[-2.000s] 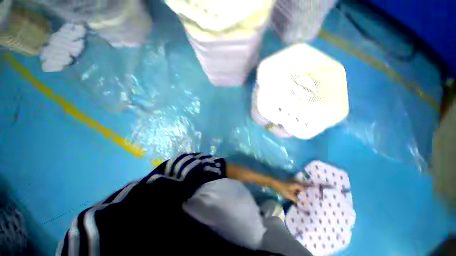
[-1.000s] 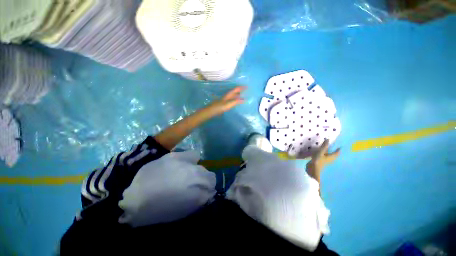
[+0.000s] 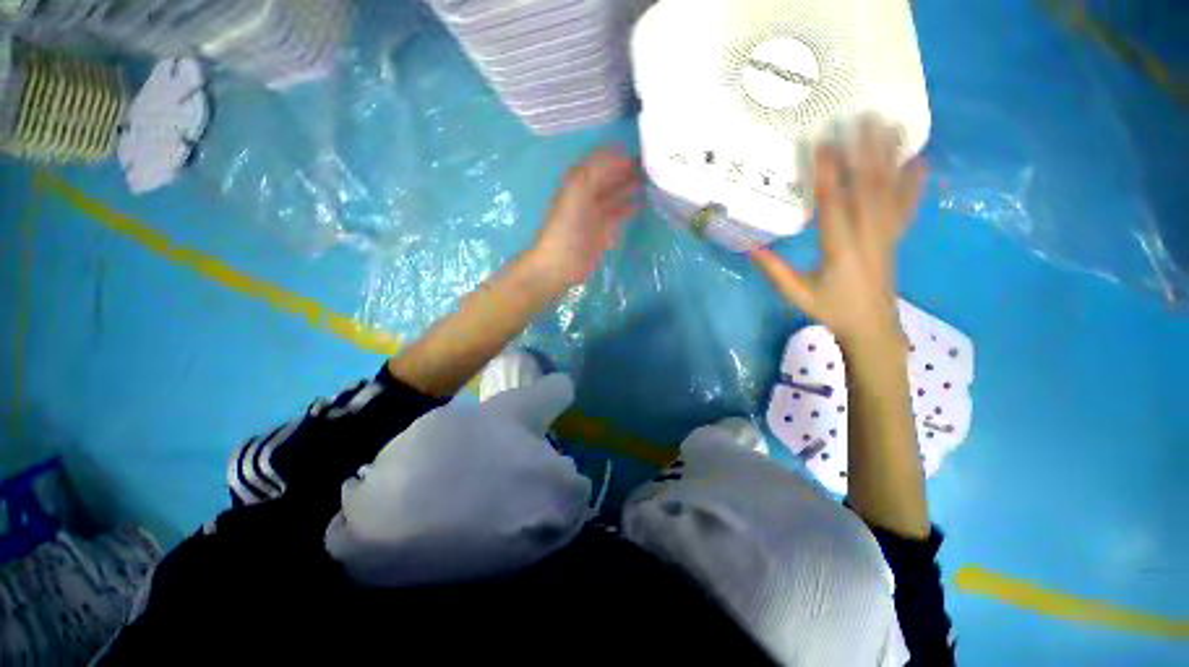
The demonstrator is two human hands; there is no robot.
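A cream hexagonal cover (image 3: 730, 111) with a central logo and small dark icons lies on top of a stack in front of me. My right hand (image 3: 854, 228) is spread over the cover's right front part, fingers apart and blurred; whether it touches is unclear. My left hand (image 3: 587, 222) is beside the cover's left edge, fingers slightly bent, holding nothing visible. Pale perforated plates (image 3: 941, 378) with dark holes lie on the floor at the right, partly hidden under my right forearm.
Ribbed lavender stacks (image 3: 548, 59) stand behind left of the cover. A beige ribbed stack (image 3: 65, 107) and a loose pale plate (image 3: 166, 124) are at the far left. Wrinkled clear film (image 3: 443, 267) covers the floor. A blue frame (image 3: 29, 511) and patterned cloth (image 3: 78, 593) are at lower left.
My right hand has left the perforated plates and moved up over the cream cover. My left hand is now close to the cover's left side. The view has turned and shifted.
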